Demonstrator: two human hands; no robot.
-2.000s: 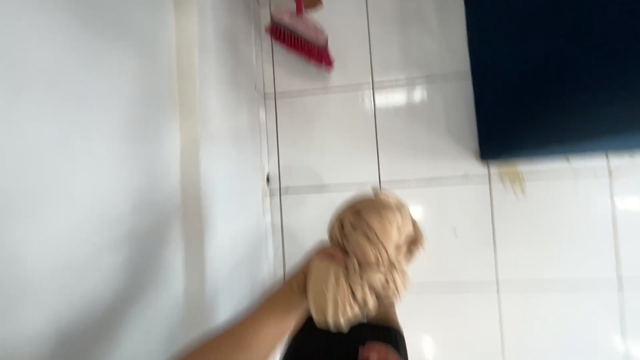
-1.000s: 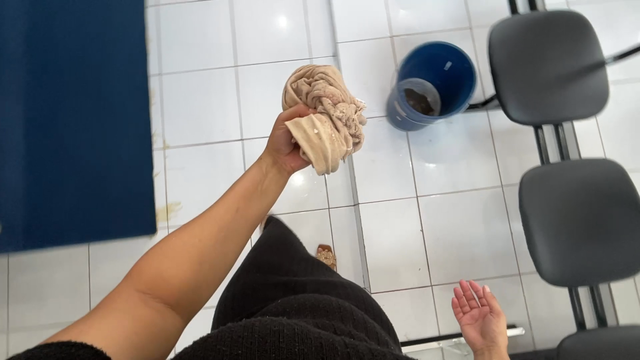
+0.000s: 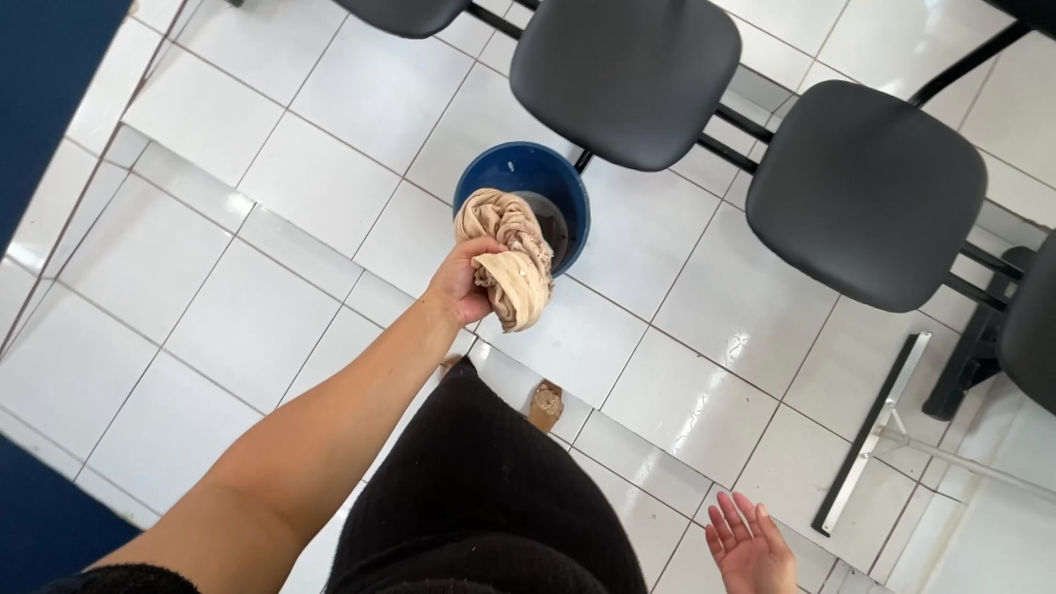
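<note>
A damp-looking, twisted beige cloth (image 3: 516, 264) is bunched in my left hand (image 3: 468, 285), whose fingers close around its near end. Just beyond the cloth, and partly hidden by it, stands a blue plastic bucket (image 3: 569, 194) with dark liquid at its bottom. The cloth overlaps the bucket's near rim in this view; whether they touch I cannot tell. My right hand (image 3: 751, 540) is at the lower right, palm up, with its fingers spread and nothing in it.
Linked dark grey seats (image 3: 627, 78) run from the top to the right edge. A floor squeegee (image 3: 874, 433) rests on the white floor tiles at the right. Blue surfaces lie at the left. My sandaled foot (image 3: 546, 404) shows beside my dark clothing.
The view has swung widely. Two seconds ago the cloth was near both hands; now only my left hand holds it. Since one second ago the cloth has come to overlap the bucket in view.
</note>
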